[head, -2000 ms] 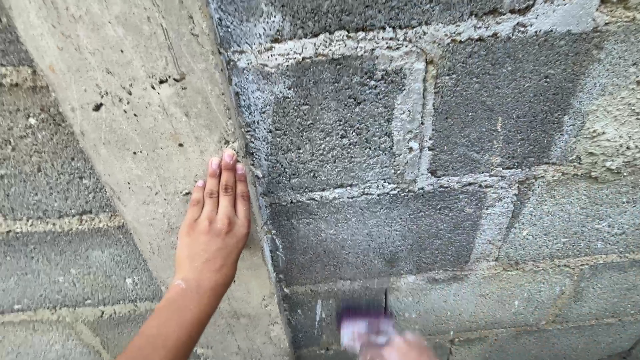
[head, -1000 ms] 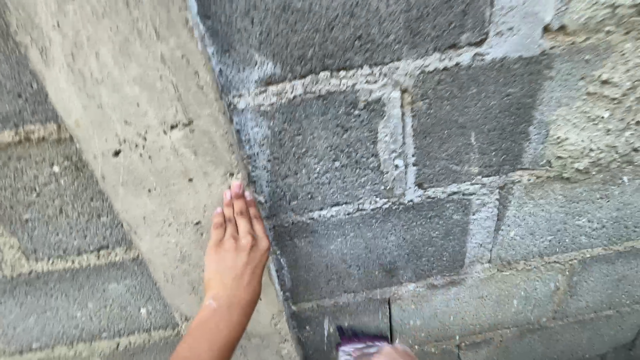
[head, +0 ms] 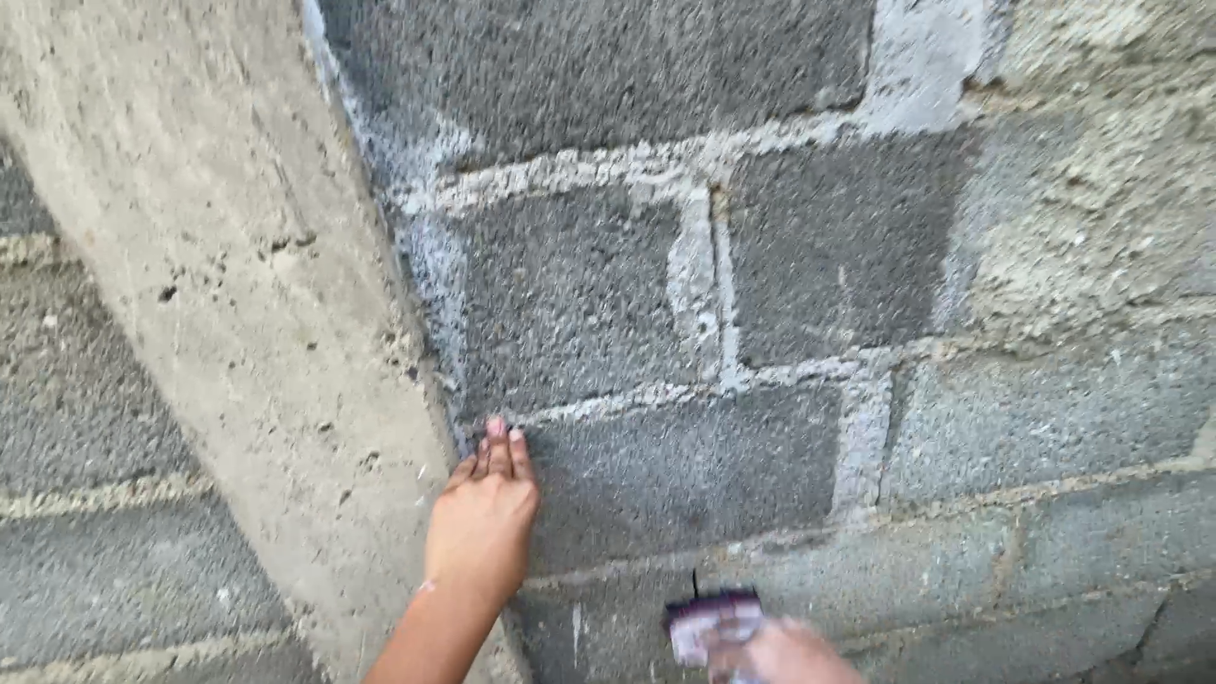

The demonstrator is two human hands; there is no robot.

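My left hand (head: 484, 522) rests with its fingertips against the concrete block wall (head: 684, 465), where the blocks meet the smooth concrete column (head: 285, 361). It holds nothing, and its fingers lie close beside each other. Low in the view, my right hand (head: 784, 654) is blurred and grips a brush (head: 712, 622) with dark purplish bristles and a pale body. The brush is against or just in front of a lower block; contact cannot be told. Its handle is mostly hidden by the hand and the frame's edge.
Rough mortar joints (head: 608, 404) run between the dark grey blocks. The column slants down across the left side, with more blocks (head: 123, 570) beyond it. Uneven, crumbly mortar (head: 1092, 209) covers part of the wall at the upper right.
My left hand has moved from the column's face to the edge where it meets the blocks. My right hand still grips the brush low on the wall. The view has shifted somewhat.
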